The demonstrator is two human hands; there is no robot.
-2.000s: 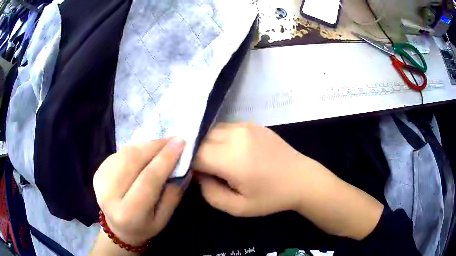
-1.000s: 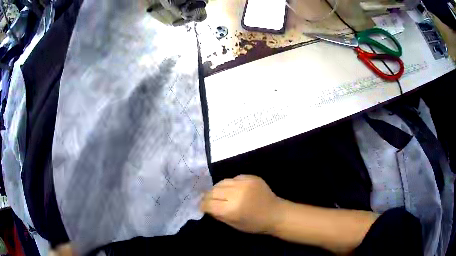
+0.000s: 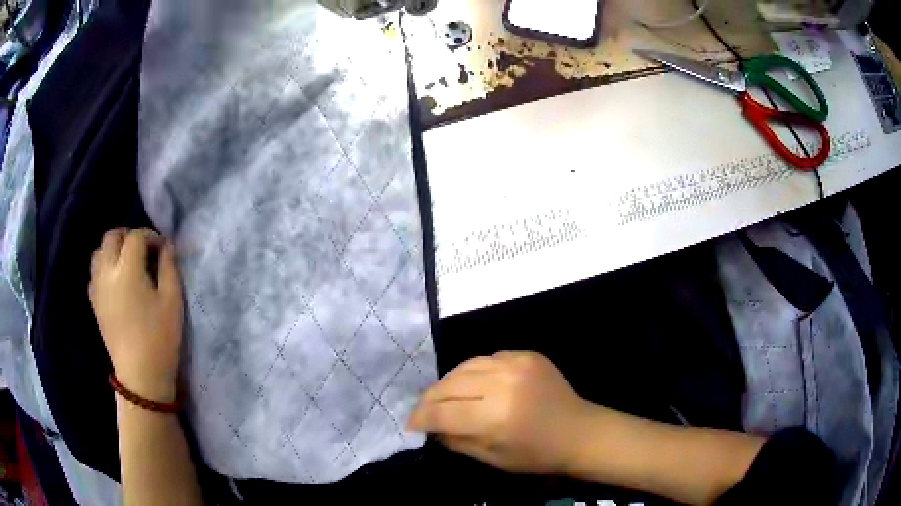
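Note:
The pale grey-blue quilted lining (image 3: 306,267) lies spread over black shell fabric (image 3: 84,128), its diamond stitch lines showing. A thin dark edge shows along its right side. My right hand (image 3: 504,410) pinches the lining's lower right corner between thumb and fingers. My left hand (image 3: 138,301) lies at the lining's left edge, on the black fabric, fingers bent; whether it grips the cloth cannot be told. The upper end of the lining runs to the sewing machine's metal parts (image 3: 380,8), cut off by the top edge.
Scissors (image 3: 746,84) with green and red handles lie on the white table (image 3: 553,178), crossed by a thin black cable. A smartphone (image 3: 553,20) and a silver disc (image 3: 456,35) lie on the worn machine bed (image 3: 494,74). More quilted fabric (image 3: 780,346) hangs at right.
My left hand has left the corner and now lies at the lining's left edge. The lining has been lowered and spread flatter. My right hand still holds its right edge, now lower.

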